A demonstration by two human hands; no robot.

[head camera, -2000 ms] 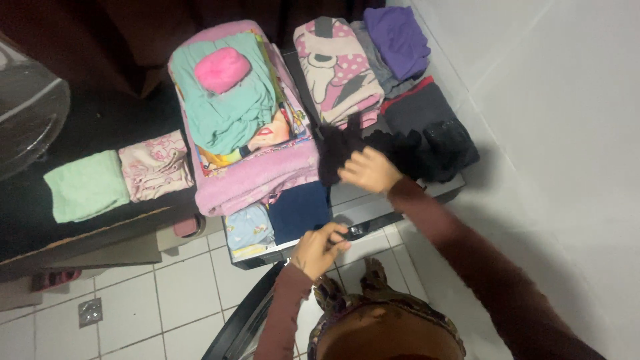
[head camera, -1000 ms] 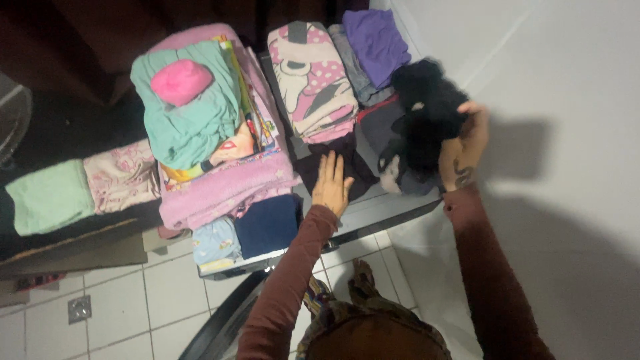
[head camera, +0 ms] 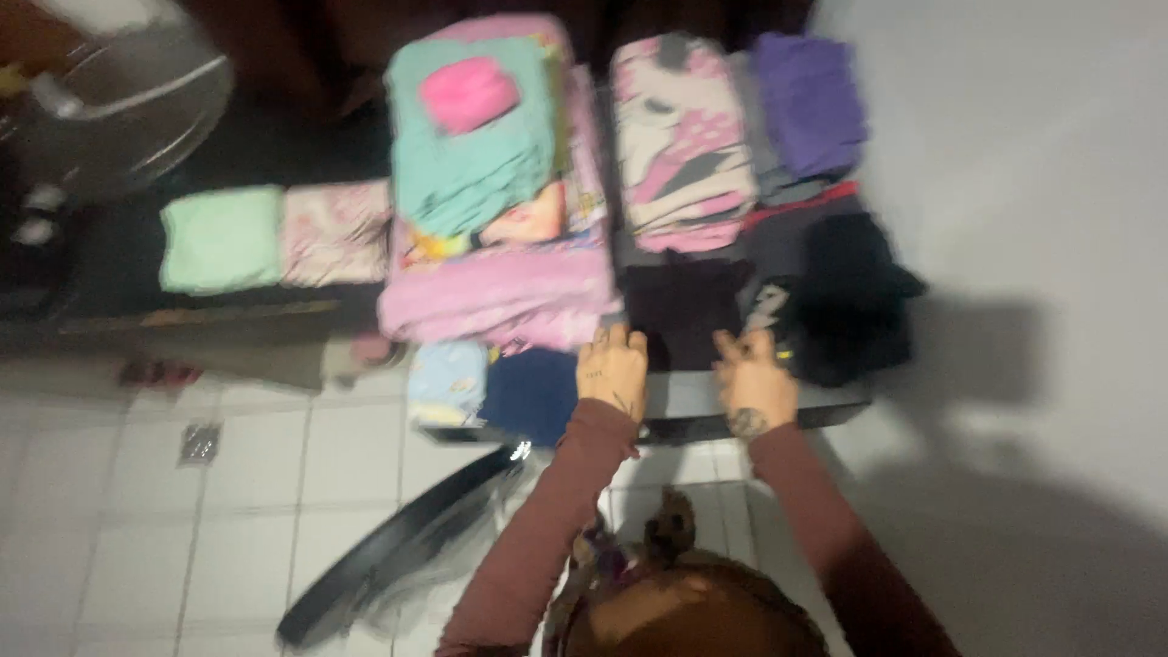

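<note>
A dark folded cloth (head camera: 684,315) lies flat between my two hands at the front of the surface. My left hand (head camera: 613,370) rests at its lower left corner, beside a navy folded cloth (head camera: 531,392). At its lower right edge is my right hand (head camera: 756,376), fingers spread, near a black bunched cloth (head camera: 853,301) that lies on a dark grey folded garment (head camera: 776,237). Blur hides whether either hand pinches the fabric. Behind the dark cloth sits a pink, white and grey printed folded cloth (head camera: 683,151).
A tall pile with a pink towel (head camera: 497,297), a teal cloth (head camera: 474,164) and a bright pink bundle (head camera: 469,94) stands left of centre. Light green (head camera: 224,239) and pink patterned (head camera: 338,233) folded cloths lie farther left. A purple cloth (head camera: 810,105) is back right, near the wall (head camera: 1031,182).
The black bunched cloth, held up in my right hand a second ago, now lies at the right. My right hand has moved left to the dark cloth; my left hand has shifted to its left corner.
</note>
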